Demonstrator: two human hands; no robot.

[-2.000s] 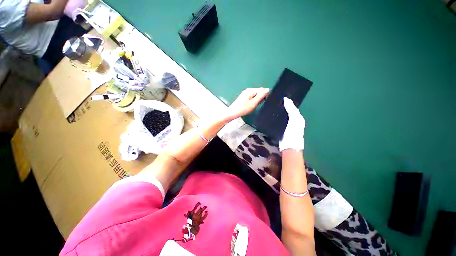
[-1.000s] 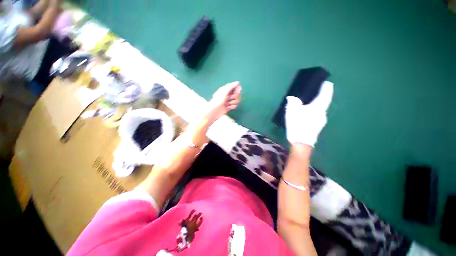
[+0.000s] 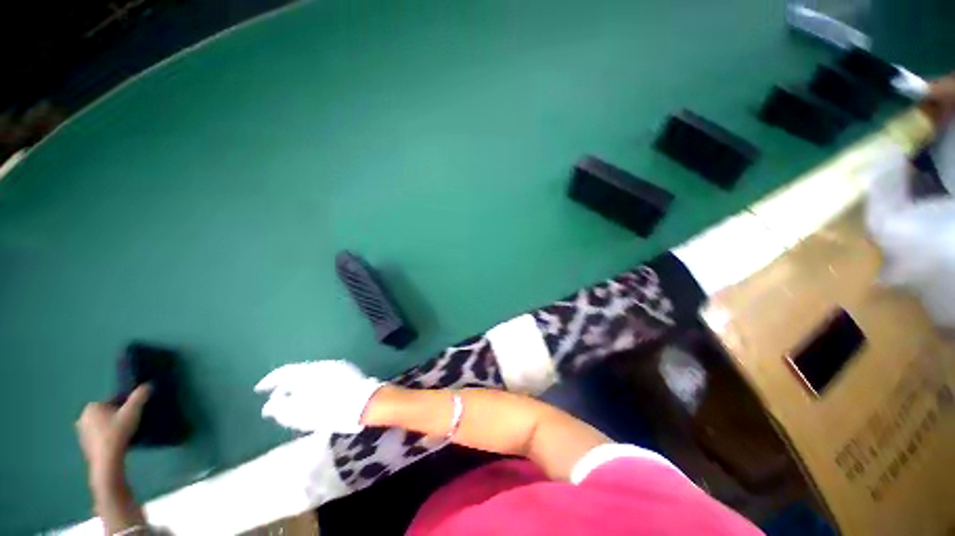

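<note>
A black device housing (image 3: 155,396) stands on the green surface at the lower left. My bare left hand (image 3: 110,427) is at its left side, with the thumb over it, gripping it. My gloved right hand (image 3: 319,396) is empty, palm low over the belt's near edge, fingers pointing left and slightly apart. A second black housing (image 3: 375,298) with a ribbed narrow side lies just above and right of my right hand, not touched. The image is blurred, and the fingers of my left hand are partly hidden.
More black housings (image 3: 620,195) stand in a row toward the upper right. A wrapped unit (image 3: 827,26) and another person's hand (image 3: 939,99) are at the far right. Leopard-print cloth (image 3: 602,316) pads the near edge. A carton (image 3: 838,434) bears a phone (image 3: 826,351) and white plastic (image 3: 916,236).
The view has swung to the right, and the parts bag is out of sight. My gloved right hand has left the housing it was on. My left hand, earlier empty-looking and closed, now grips a housing.
</note>
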